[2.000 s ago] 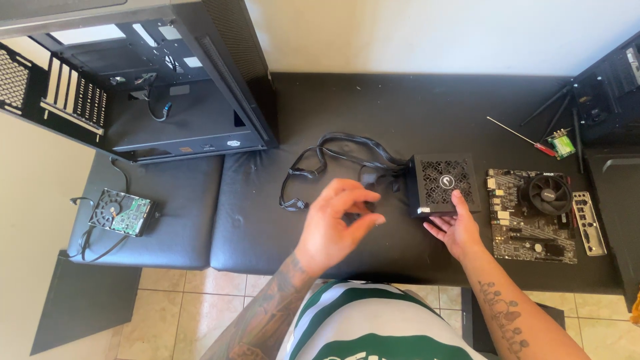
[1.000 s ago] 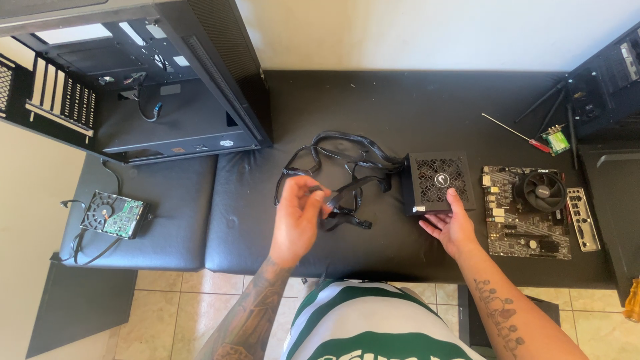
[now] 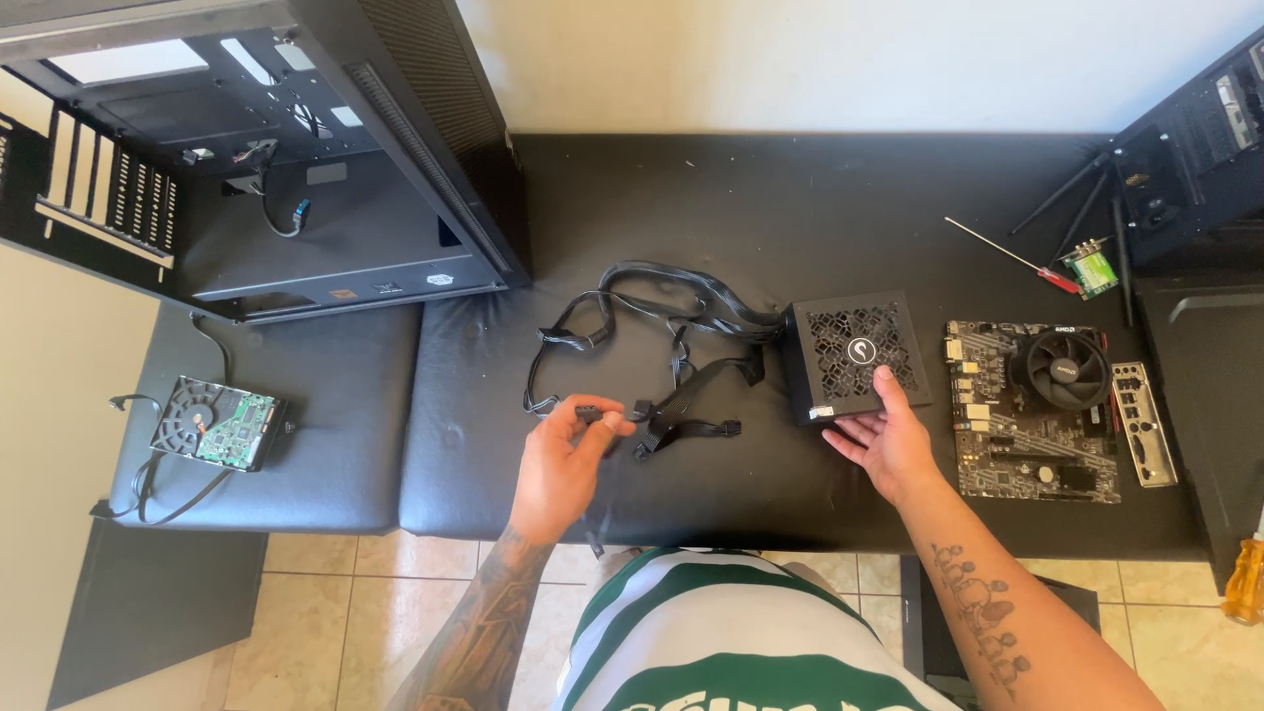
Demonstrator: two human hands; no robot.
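Note:
A black computer power supply unit with a round fan grille lies right of centre on a black padded surface. My right hand grips its near edge, thumb on top and fingers below. Out of its left side runs a looped bundle of black power cables. Left of the unit, my left hand pinches a black cable connector between thumb and fingers. More black connectors lie beside that hand. Right of my right hand sits a motherboard with a CPU cooler fan on it.
An open black computer case stands at the upper left; a hard drive with cables lies below it. An I/O shield, a screwdriver and a green card are at the right, near another case. An orange-handled tool shows at the lower right edge.
My left hand was above the padded surface with no cable in it two seconds ago, then was at the cables; now it holds a connector. My right hand has stayed on the power supply.

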